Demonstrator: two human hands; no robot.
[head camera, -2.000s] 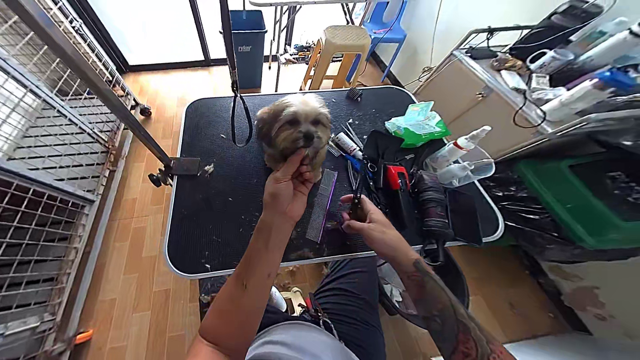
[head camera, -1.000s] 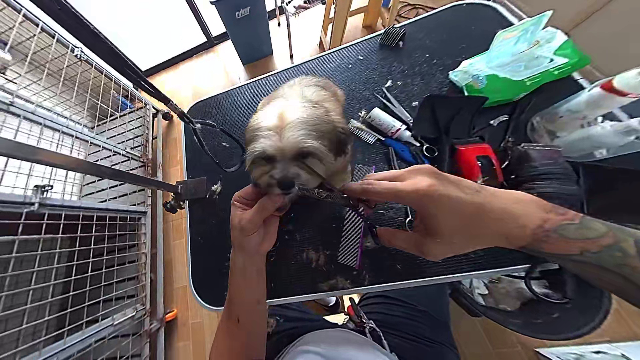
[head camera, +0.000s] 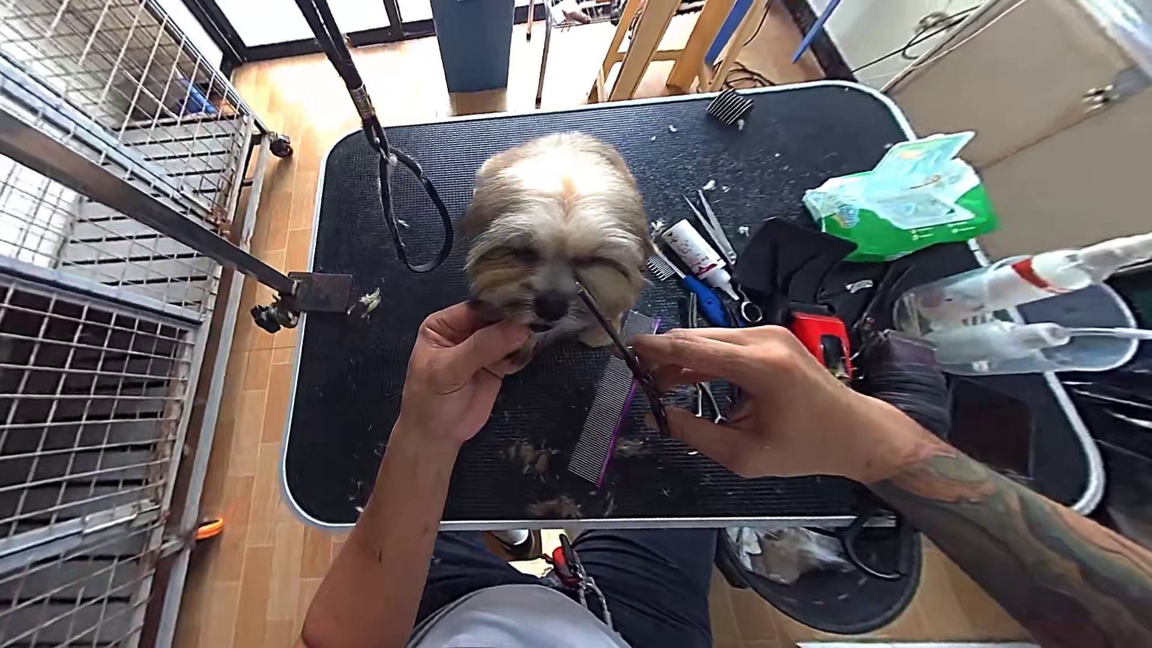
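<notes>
A small tan and white long-haired dog (head camera: 562, 207) faces me on the black grooming table (head camera: 405, 360). My left hand (head camera: 459, 369) pinches the fur at its chin, on the left of the muzzle. With its fingers in the handles, my right hand (head camera: 747, 396) holds grooming scissors (head camera: 621, 346), whose tips are at the fur beside the dog's nose. Beneath the scissors lies a steel comb with a purple edge (head camera: 601, 423). Right of the dog are a white bottle (head camera: 697, 252), a blue-handled comb (head camera: 706, 300) and more scissors (head camera: 717, 229).
A black restraint loop (head camera: 414, 211) hangs left of the dog, near the metal arm's clamp (head camera: 319, 292). Red clippers (head camera: 821, 344), a green wipes pack (head camera: 904, 207) and spray bottles (head camera: 999, 288) are at right. Wire cages (head camera: 90, 387) stand at left. Hair clippings (head camera: 531, 454) lie near the front edge.
The scissors have moved from under the dog's mouth to beside its nose. Two seconds ago my right hand was away from its face. My left hand has stayed at its chin.
</notes>
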